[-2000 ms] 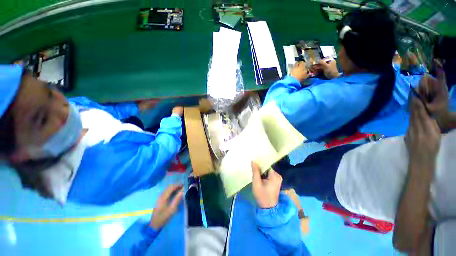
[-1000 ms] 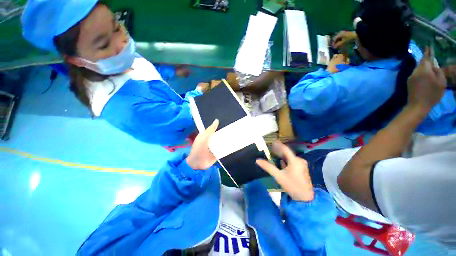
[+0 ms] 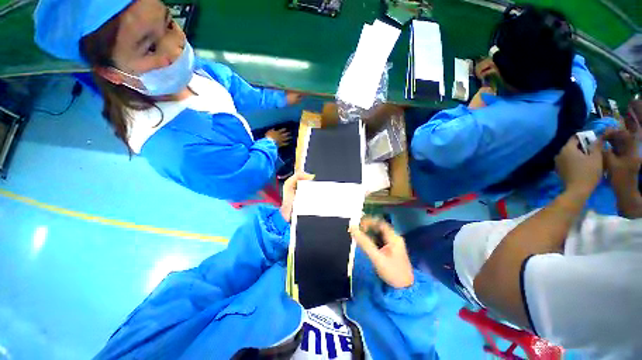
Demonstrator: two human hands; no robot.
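Observation:
A long backing sheet (image 3: 326, 199) with two black panels and a white band between them lies lengthwise in front of my chest, above an open carton. Its edges are pale, yellowish at the lower left. My left hand (image 3: 293, 193) grips its left edge near the white band, with the fingers partly hidden behind it. My right hand (image 3: 384, 251) is at the right edge of the lower black panel, fingertips at the edge and the other fingers loosely curled. I cannot tell whether it grips the sheet.
The brown carton (image 3: 401, 169) holds bagged pieces. White sheets (image 3: 369, 63) in clear plastic and black-edged white strips (image 3: 425, 60) lie on the green bench (image 3: 246, 42). A masked person (image 3: 204, 140) sits left, another (image 3: 493, 133) right. A person in white (image 3: 584, 260) stands right, near a red stool (image 3: 503, 337).
The sheet has turned from slanted to nearly straight lengthwise and moved slightly lower. My right hand has moved a little left and down. The standing person's hands have lowered.

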